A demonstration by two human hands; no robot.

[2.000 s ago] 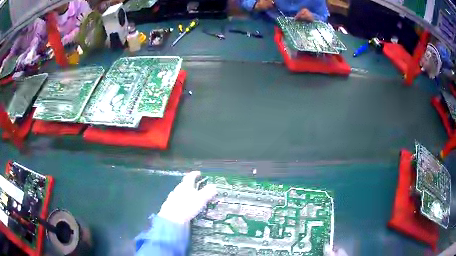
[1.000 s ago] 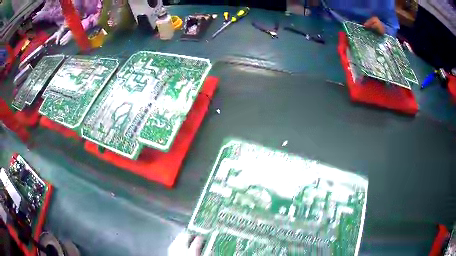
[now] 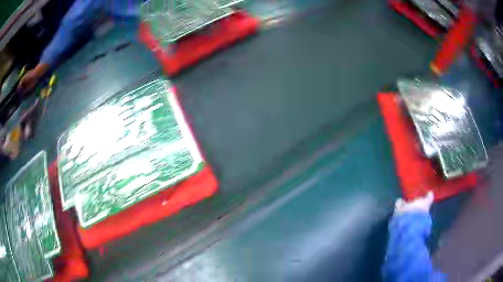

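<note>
My right hand [image 3: 415, 204], in a white glove with a blue sleeve, is at lower right. It touches the near edge of a red pad [image 3: 405, 148]; blur hides whether the fingers grip it. A green circuit board [image 3: 447, 129] with a stepped outline lies tilted on that pad, shining with glare. My left hand is not in view. At left, a large green board [image 3: 132, 148] lies on another red pad [image 3: 154, 206]. The whole view is blurred.
Another board [image 3: 33, 220] is at the left edge. A board [image 3: 193, 19] on a red pad [image 3: 212, 41] is at top. Another person's blue sleeve [image 3: 69, 33] and hand [image 3: 33, 77] reach in at upper left. More red pads and boards are at upper right.
The view has swung right and tilted. The board at my left hand is no longer identifiable at bottom centre; that hand has left view. My right hand now shows at the right-hand pad.
</note>
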